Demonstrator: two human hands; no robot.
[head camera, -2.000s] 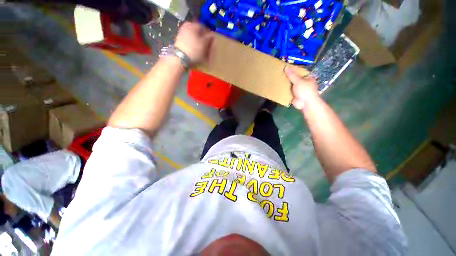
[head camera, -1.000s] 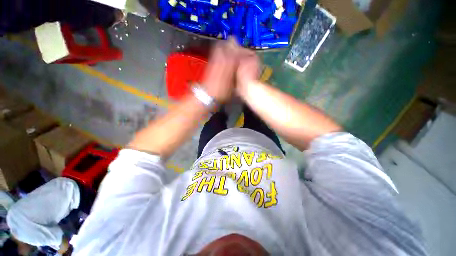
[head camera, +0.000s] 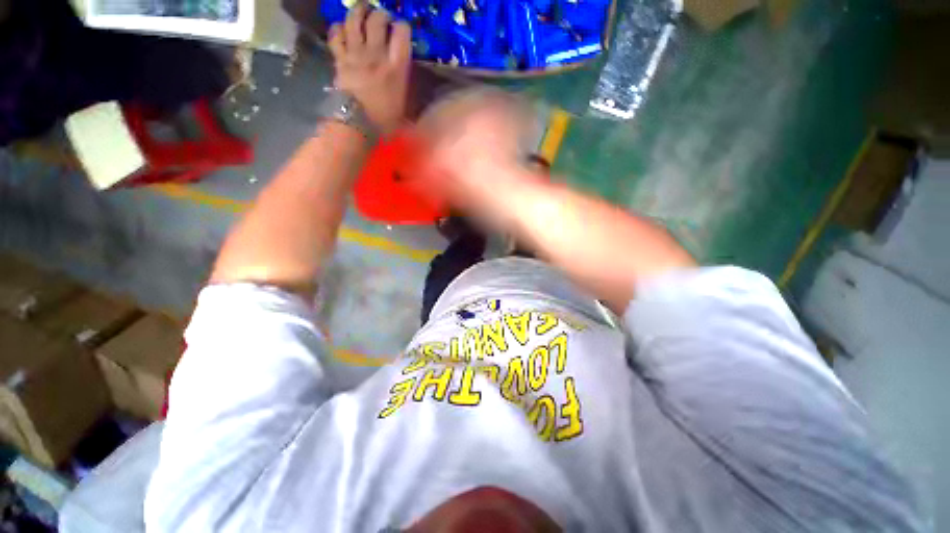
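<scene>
An open carton (head camera: 500, 73) full of blue battery packs (head camera: 542, 31) is at the top of the view, cut off by the picture's edge. My left hand (head camera: 372, 60), with a band at the wrist, lies at the carton's near left corner with its fingers a little apart, reaching over the edge. No object shows in it. My right hand (head camera: 474, 135) is strongly blurred, below the carton's near edge and in front of a red stool (head camera: 391, 187). Whether it holds anything cannot be told.
A white-rimmed tray with dark contents (head camera: 635, 62) is right of the carton. A white tray (head camera: 172, 15) is at the upper left, above a red stool with a pale top (head camera: 104, 146). Brown cartons (head camera: 52, 390) stand at the left. A light-clothed person shows at lower left (head camera: 115, 484).
The carton flap held in both hands earlier is no longer seen in them. My hands came together, then parted; my left hand moved up to the carton's corner. The carton sits higher in view.
</scene>
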